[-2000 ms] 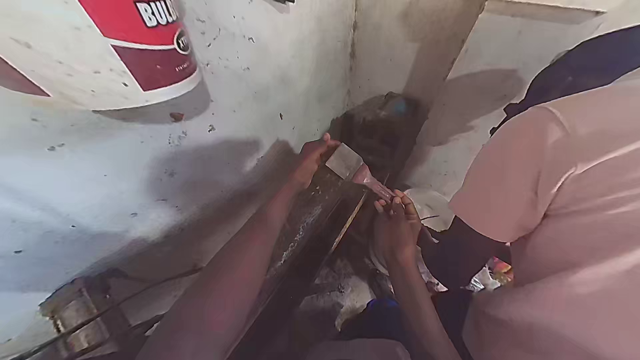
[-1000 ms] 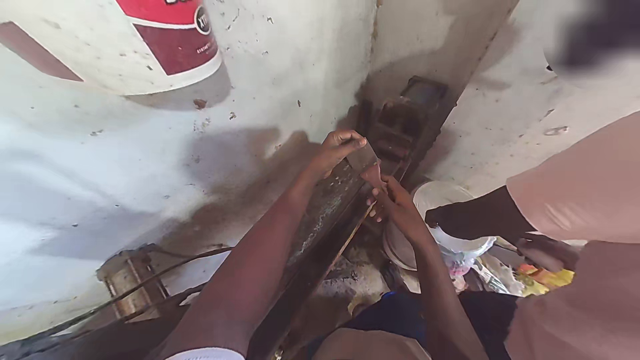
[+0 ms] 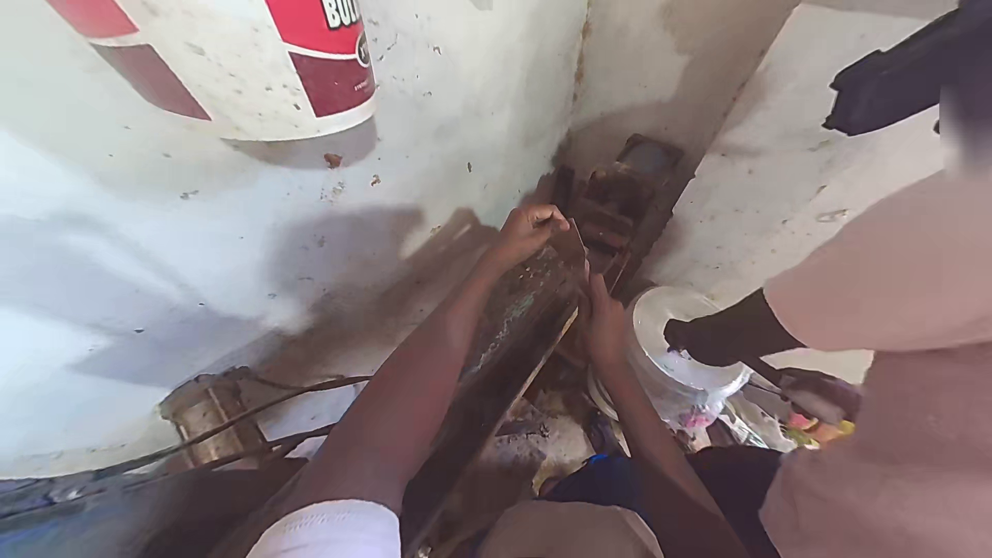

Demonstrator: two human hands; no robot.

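Observation:
A flat-bladed scraper or putty knife [image 3: 571, 246] is held between my two hands above a long, dark, worn bench or beam. The fingers of my left hand [image 3: 535, 231] pinch the edge of its blade from the left. My right hand [image 3: 601, 316] is closed around the handle, lower and to the right. The blade is turned nearly edge-on, so little of its face shows. Beneath my hands the dark surface [image 3: 508, 322] bears pale, flaky marks.
A dark metal device, perhaps a vise [image 3: 620, 194], stands at the far end in the corner. A co-worker's dark-sleeved arm [image 3: 721, 332] reaches over a white bucket [image 3: 651, 310] at right. A red-and-white bucket [image 3: 248, 70] is upper left. Cables [image 3: 310, 389] cross a pipe-like block [image 3: 213, 415].
The scraper has turned from showing its broad blade face to nearly edge-on, with both hands still on it. The co-worker's arm now reaches over the white bucket.

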